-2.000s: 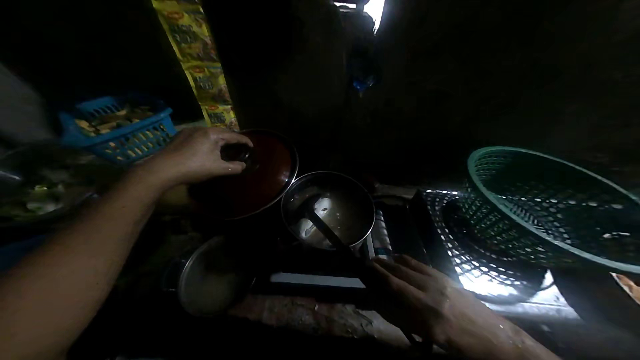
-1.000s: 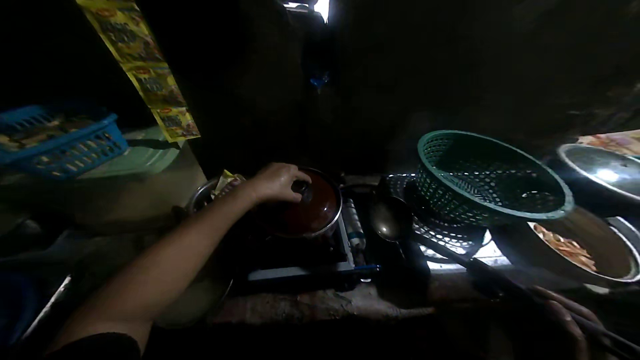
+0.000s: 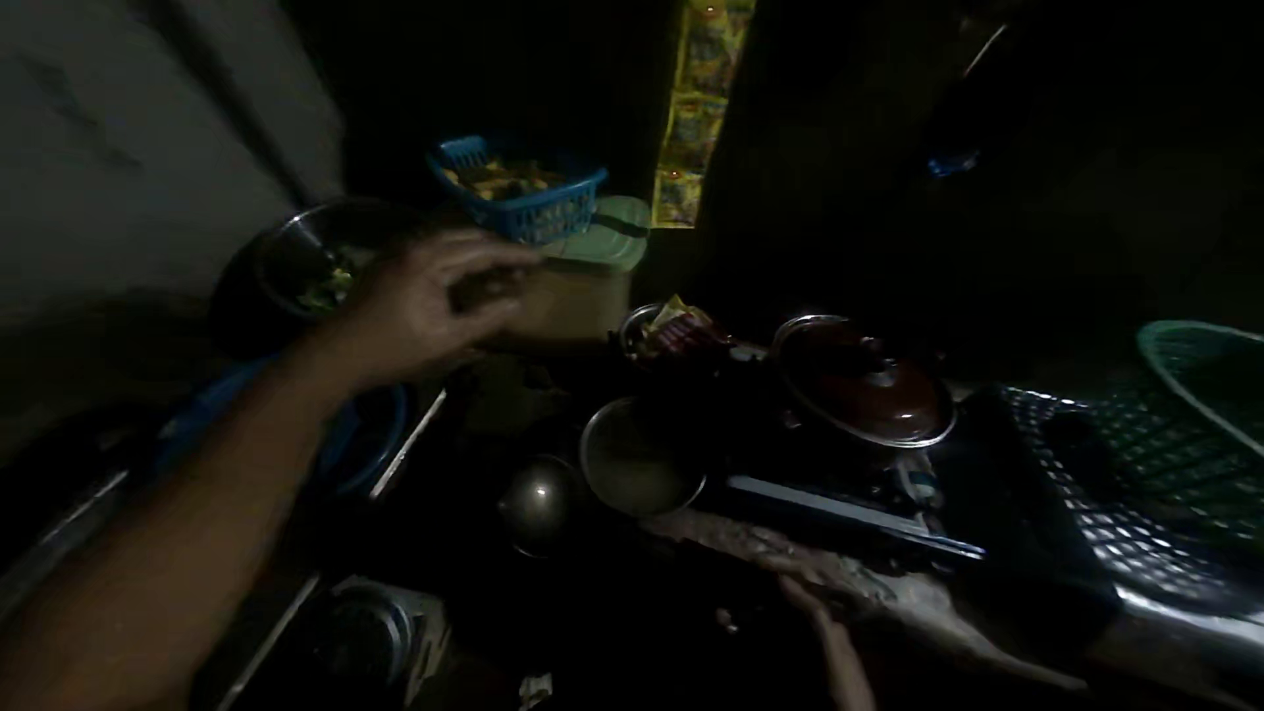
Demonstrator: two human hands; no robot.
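My left hand (image 3: 434, 296) is raised at the left with its fingers apart and nothing in it, in front of a food container with a pale green lid (image 3: 617, 232). Low in the view and mostly in shadow is my right hand (image 3: 790, 612), closed around the dark handle of a ladle, whose metal bowl (image 3: 541, 494) lies left of a small metal pot (image 3: 637, 474). A pot on the stove (image 3: 849, 509) is covered by a dark red lid (image 3: 869, 385) with a black knob; neither hand touches it.
A blue plastic basket (image 3: 548, 212) of food pieces sits on the container. Left of it is a metal bowl (image 3: 296, 267) with green vegetables. Yellow sachets (image 3: 691, 128) hang behind. At right stand a green plastic basket (image 3: 1175, 425) and a metal mesh basket (image 3: 1096, 513).
My left hand has let go of the red lid's knob and moved left. Earlier the lid was brought onto the pot. The ladle has moved from the right to the small pot's left. The view has swung left.
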